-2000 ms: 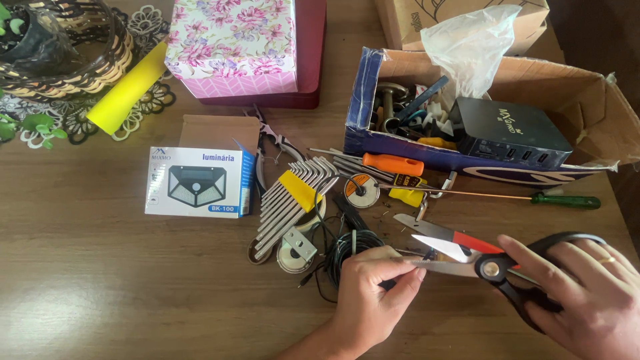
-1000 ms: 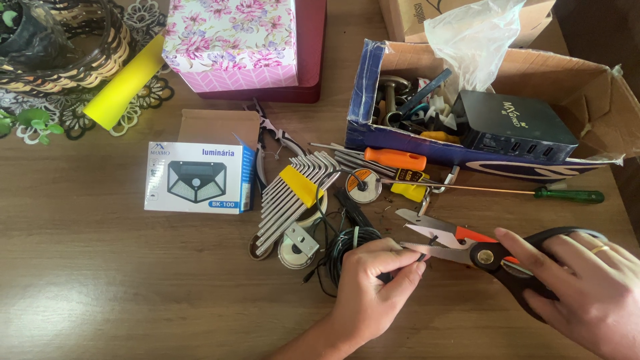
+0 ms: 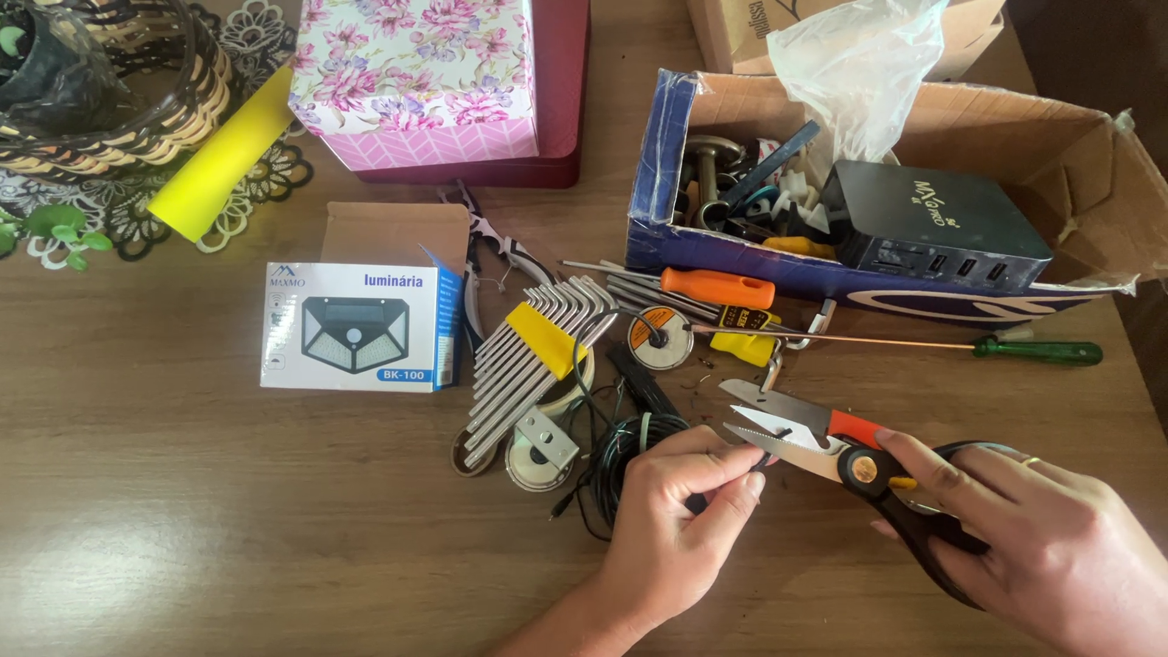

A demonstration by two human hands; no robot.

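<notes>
My right hand (image 3: pixel 1031 520) grips the black handles of a pair of scissors (image 3: pixel 862 470), whose blades point left and stand slightly apart. My left hand (image 3: pixel 684 511) pinches a short dark piece, seemingly a cable end (image 3: pixel 763 460), between thumb and fingertips at the blade tips. A small dark bit lies between the blades. Just behind the scissors is a knife (image 3: pixel 776 401) with an orange-red handle. A coil of black cable (image 3: pixel 630 456) lies on the table beside my left hand, partly hidden by it. Near the coil is a hex key set (image 3: pixel 538 356) in a yellow holder.
A blue cardboard box (image 3: pixel 757 260) holds tools and a black electronic box (image 3: pixel 940 228). Before it lie an orange-handled screwdriver (image 3: pixel 721 286) and a long green-handled screwdriver (image 3: pixel 1036 350). Pliers (image 3: pixel 502 242) rest behind a lamp carton (image 3: pixel 351 328). A floral box (image 3: pixel 420 82) stands farther back.
The scissor blades were wider apart two seconds ago and have drawn closer together around the dark piece. My left hand keeps its pinch near the blades.
</notes>
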